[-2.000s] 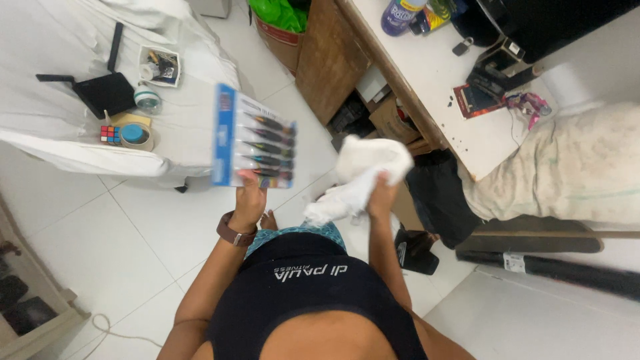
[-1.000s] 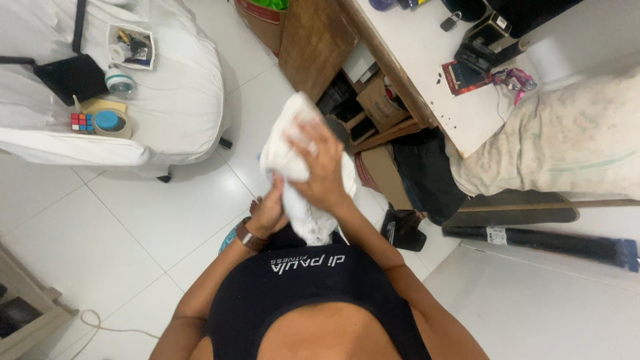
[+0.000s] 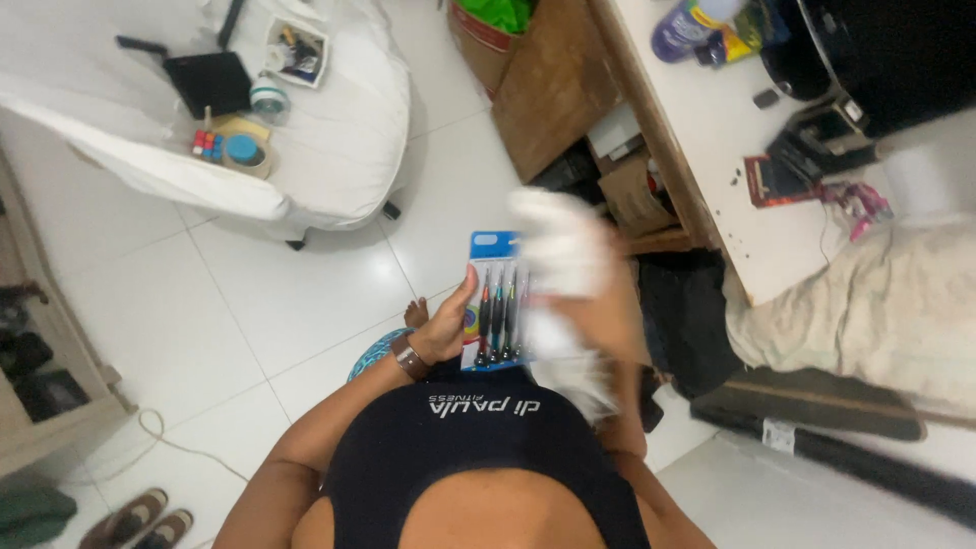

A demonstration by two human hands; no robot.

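Note:
My left hand (image 3: pixel 446 324) grips the left edge of a blister pack of precision screwdrivers (image 3: pixel 498 313), held upright in front of my torso. The pack has a blue top with a hanging hole, and several dark-handled drivers with coloured bands show through its clear front. My right hand (image 3: pixel 602 259), blurred by motion, holds a white cloth (image 3: pixel 557 244). The cloth covers the right side of the pack and hangs down toward my shirt. Most of my right hand's fingers are hidden or smeared by the blur.
A white-covered chair (image 3: pixel 351 152) at upper left bears a black router-like device (image 3: pixel 210 84), a small tray (image 3: pixel 320 65), a jar with a blue lid (image 3: pixel 242 150) and a puzzle cube (image 3: pixel 207 143). At right stands a white desk (image 3: pixel 709 152) with a purple can (image 3: pixel 679 34). Sandals (image 3: pixel 141 518) lie at lower left.
A second ago the cloth hid the pack between both hands; now the pack shows, upright, in my left hand. My right hand and the cloth have shifted to the pack's right side.

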